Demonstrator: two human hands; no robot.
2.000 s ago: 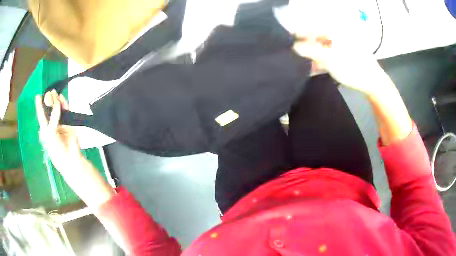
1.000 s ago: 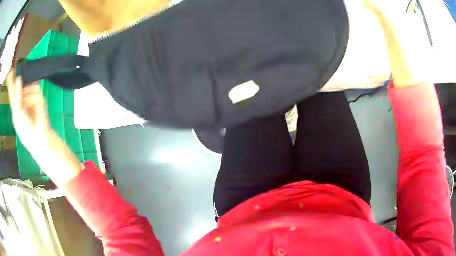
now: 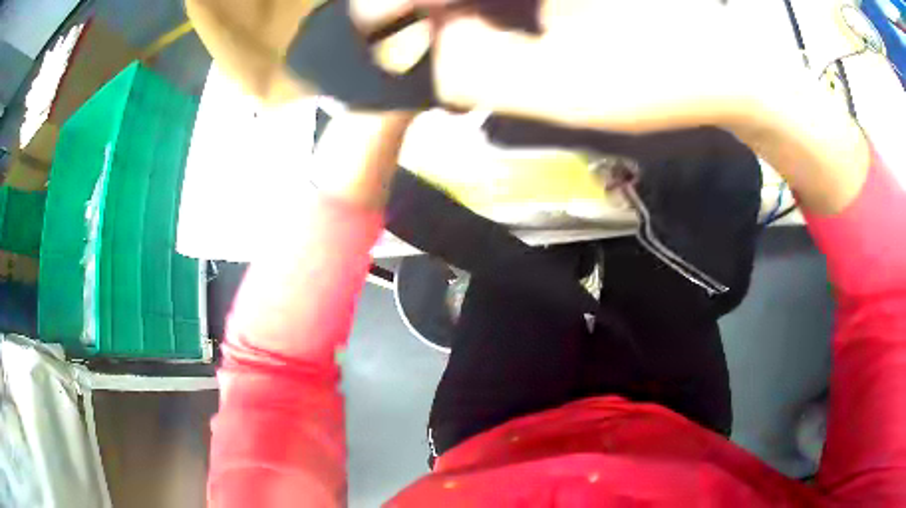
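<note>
The black shoulder bag [image 3: 700, 184] hangs over the table edge at right, its silver-toothed zipper [image 3: 666, 250] showing. A black band [image 3: 452, 220], likely its strap, slants down towards my lap. My left hand [image 3: 382, 124] and my right hand [image 3: 487, 64] are close together at the top, blurred and overexposed. They hold a raised black part of the bag [image 3: 343, 60]. That part hides much of my left hand, and the upper frame edge cuts off some fingers. The exact finger grip is unclear.
A tan sack-like form [image 3: 243, 40] stands at upper left. Green bundles or crates [image 3: 129, 218] stand at left, above a pale-rimmed bin [image 3: 149, 382]. The white table edge [image 3: 233, 169] crosses ahead, with a yellow area [image 3: 527, 184] on it. Cables lie at upper right.
My left hand has moved right and up from the far left, and my right hand has come in to meet it. The bag is no longer spread flat; its zipper now faces me at right.
</note>
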